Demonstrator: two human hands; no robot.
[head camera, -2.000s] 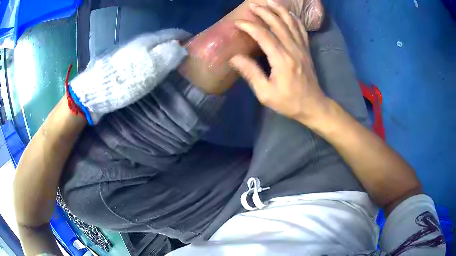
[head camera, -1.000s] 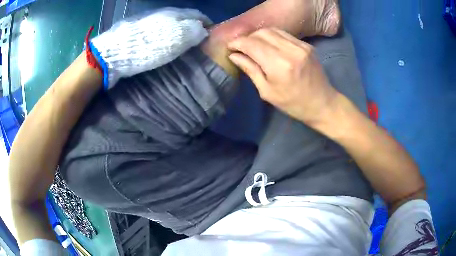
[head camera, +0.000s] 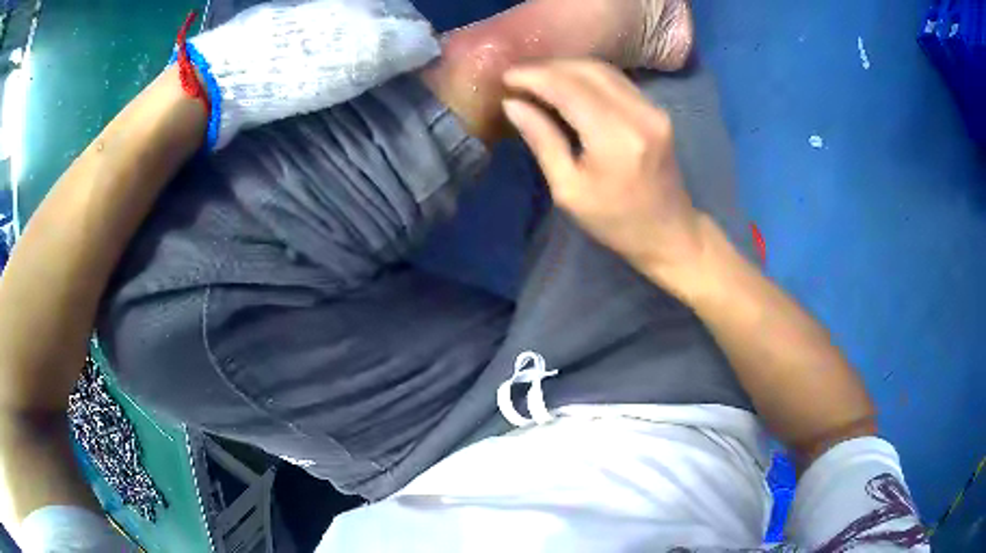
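Note:
My left hand, in a white knitted glove with a red-and-blue cuff, lies over the raised knee and shin side of the rolled-up grey trouser leg. Its fingers are bent and their tips are hard to see. My bare right hand is at the bare lower leg, thumb and forefinger a little apart with their tips near the skin. I see nothing between them. The bare foot rests across the other thigh.
A heap of small dark-and-silver fittings lies on the green bench at lower left. Blue floor is at the right, with a blue crate at the upper right edge. A dark frame stands below the bench edge.
My right hand has moved from spread fingers to thumb and forefinger near each other at the lower leg. My left hand stays on the leg. The view has shifted slightly.

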